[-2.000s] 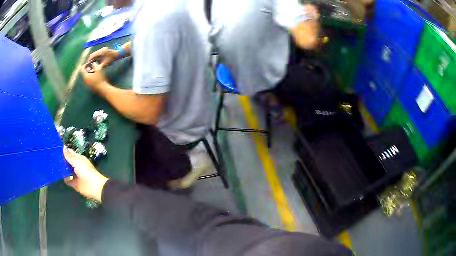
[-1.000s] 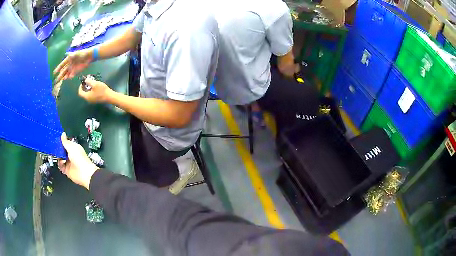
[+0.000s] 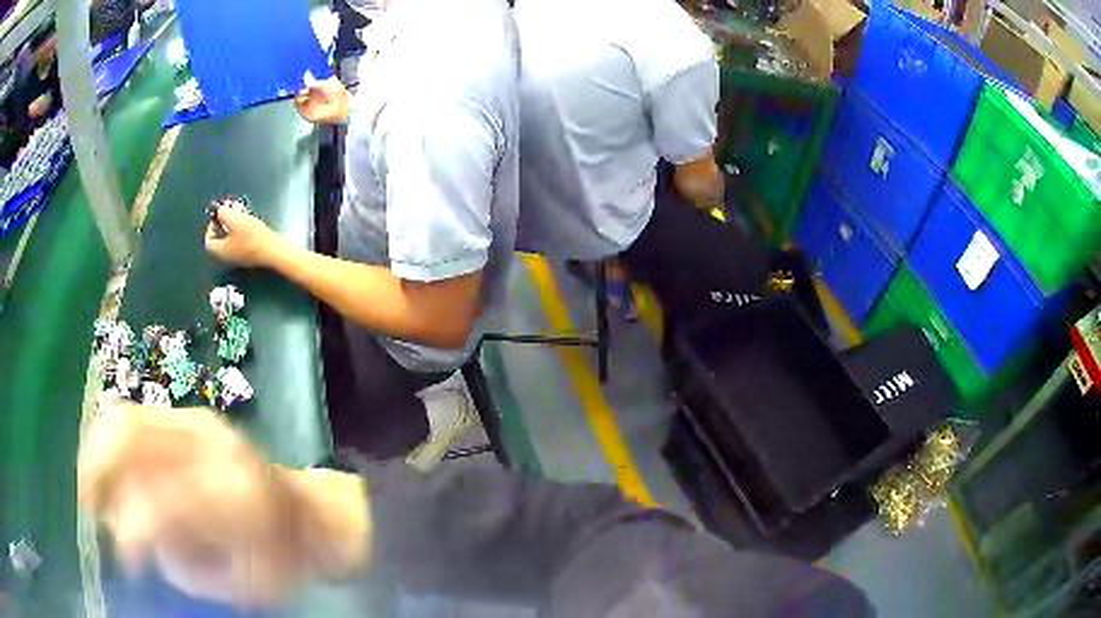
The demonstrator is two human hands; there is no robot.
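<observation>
My right hand (image 3: pixel 199 507) is bare and strongly blurred at the lower left, over the near part of the green bench. Whether its fingers are open or hold anything cannot be told. My left hand is out of the picture. The blue divider sheet (image 3: pixel 248 54) is at the top left, away from my hand, beside a coworker's raised hand. Wired board sub-assemblies (image 3: pixel 175 368), green, white and black, lie in a loose pile on the bench just beyond my hand. Part of the bench behind my hand is hidden.
Two seated coworkers in grey shirts (image 3: pixel 441 157) are at the bench; the nearer holds a small part. The conveyor (image 3: pixel 54 362) runs at left behind a pale edge strip. An empty black crate (image 3: pixel 785 398) stands on the floor, with blue and green crates (image 3: pixel 881 157) stacked at right.
The blue sheet has left my right hand and moved up and away to the coworker's side. My hand has moved down and nearer. More of the board pile now shows.
</observation>
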